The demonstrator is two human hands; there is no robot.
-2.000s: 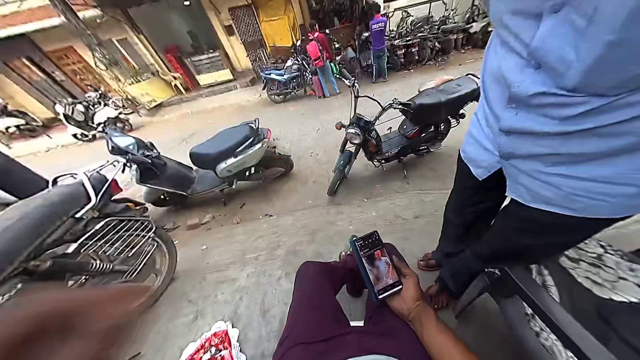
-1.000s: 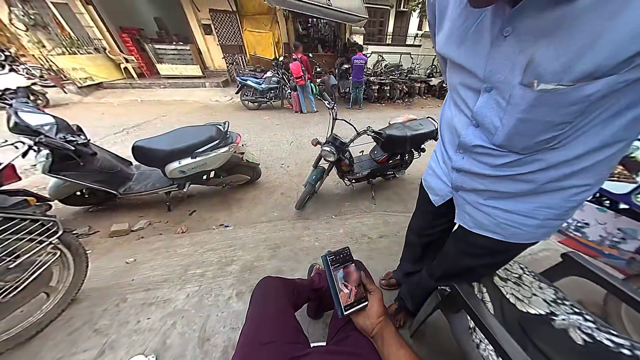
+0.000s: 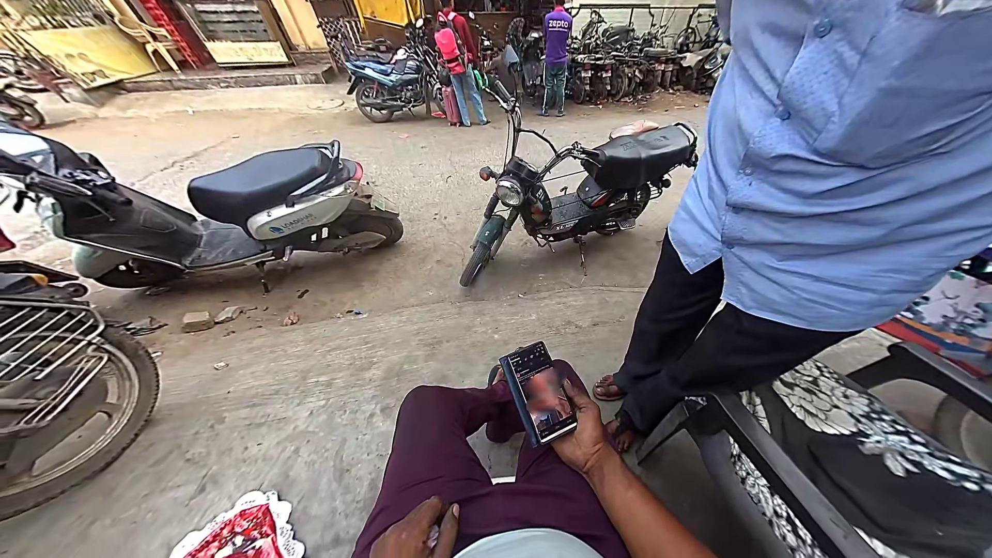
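Observation:
My right hand [image 3: 583, 434] holds a smartphone in a dark case [image 3: 540, 394] above my right knee, with the thumb along its right edge. The lit screen shows a picture. My left hand [image 3: 418, 533] rests low on my lap, on the maroon trousers [image 3: 442, 449]; its fingers are bent and partly cut off by the lower frame edge, and whether it holds anything cannot be told.
A person in a blue shirt [image 3: 837, 170] stands close at the right, beside a dark chair [image 3: 759, 442] with patterned cloth. A grey scooter [image 3: 263, 186], a moped [image 3: 573, 194] and a wheel [image 3: 116, 418] stand ahead and left. Red lace-edged cloth [image 3: 240, 531] lies lower left.
My left hand, blurred at the lower left two seconds ago and out of view one second ago, is now on my lap. The phone stays in my right hand. The view has turned.

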